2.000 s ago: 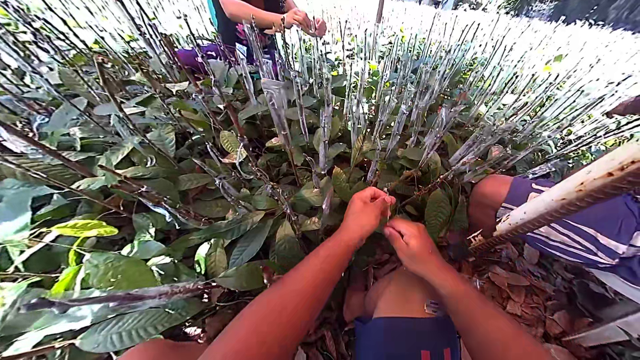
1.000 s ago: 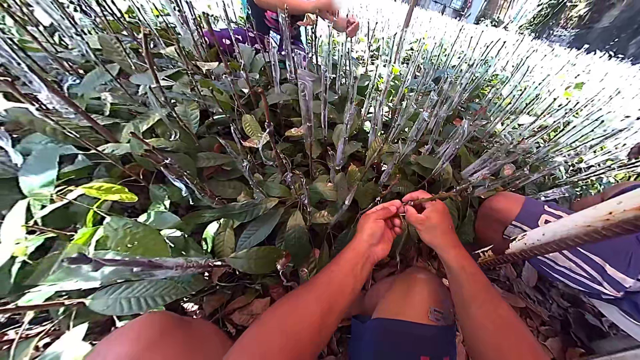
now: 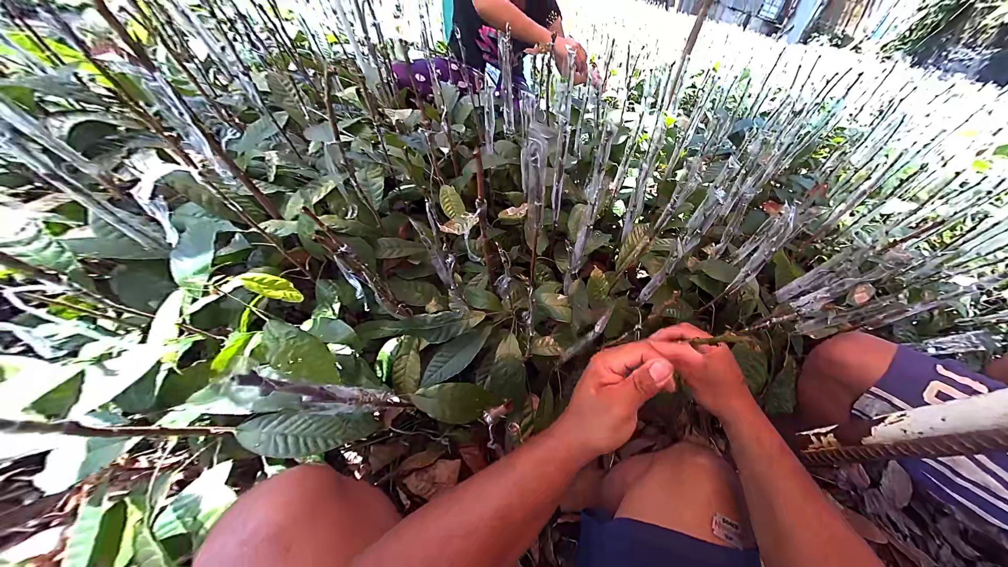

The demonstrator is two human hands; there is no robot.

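My left hand (image 3: pixel 618 394) and my right hand (image 3: pixel 705 366) meet above my bent knee. A thin greenish plant stem (image 3: pixel 720 339) passes through the fingers of my right hand and runs off to the right. My left fingers are curled with the thumb on top, touching the right hand; what lies between them is hidden. Around and beyond stand many upright seedling stems, several wrapped in clear plastic film (image 3: pixel 535 165), over broad green leaves (image 3: pixel 457 402).
A rusty ribbed bar beside a peeling white pole (image 3: pixel 937 421) juts in from the right, near another person's knee (image 3: pixel 846 370). Across the plants, a person's hands (image 3: pixel 571 59) are among the stems. Dry leaves (image 3: pixel 433 476) cover the ground.
My hands have moved from slightly apart to touching, and a stem now shows at my right fingers. The view has shifted a little.
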